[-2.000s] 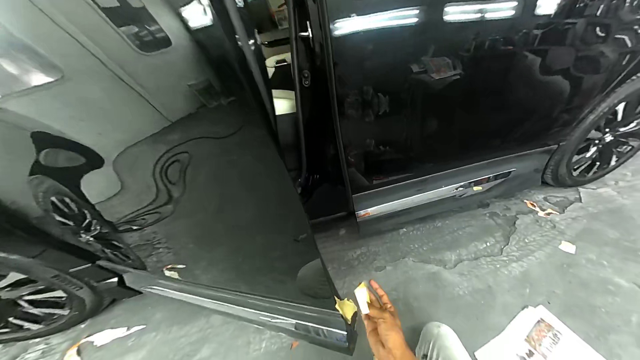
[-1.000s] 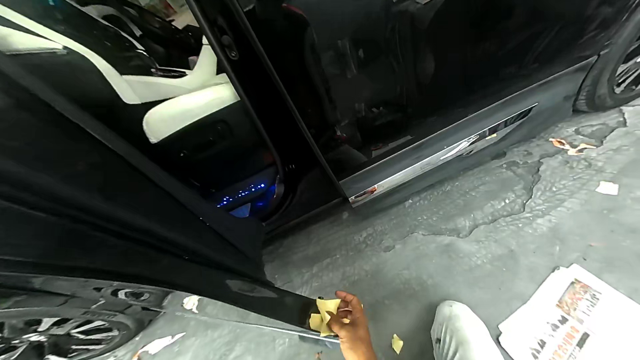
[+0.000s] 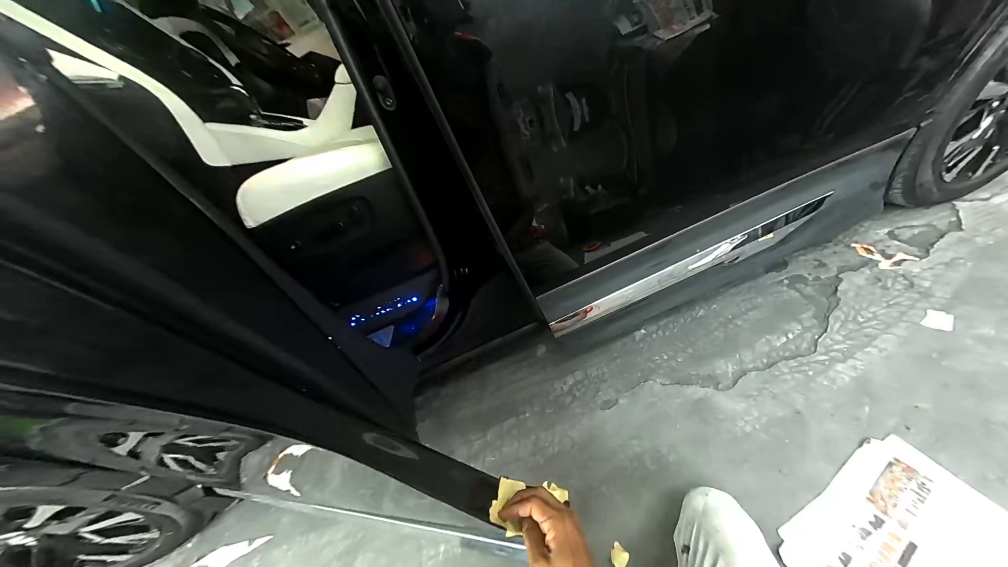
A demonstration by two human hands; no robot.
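My one visible hand point(image 3: 543, 524), which looks like the left, is at the bottom centre with its fingers closed on yellow masking tape point(image 3: 508, 498). The tape lies against the lower corner of the open front door point(image 3: 441, 472) of a black car. Another bit of yellow tape point(image 3: 556, 491) shows just behind my fingers. A loose yellow scrap point(image 3: 620, 554) is to the right of the hand, near the bottom edge. My right hand is not in view.
The closed rear door point(image 3: 669, 118) has a chrome strip point(image 3: 654, 287) along its bottom. A newspaper point(image 3: 890, 504) lies on the grey floor right of my knee point(image 3: 720, 528). Tape scraps point(image 3: 883, 256) and a white scrap point(image 3: 937, 320) lie farther off. A light seat point(image 3: 315, 181) shows inside.
The front door has swung, showing more of the cabin. My hand has moved from beside the door's corner onto the tape there. The view has shifted closer to the doorway.
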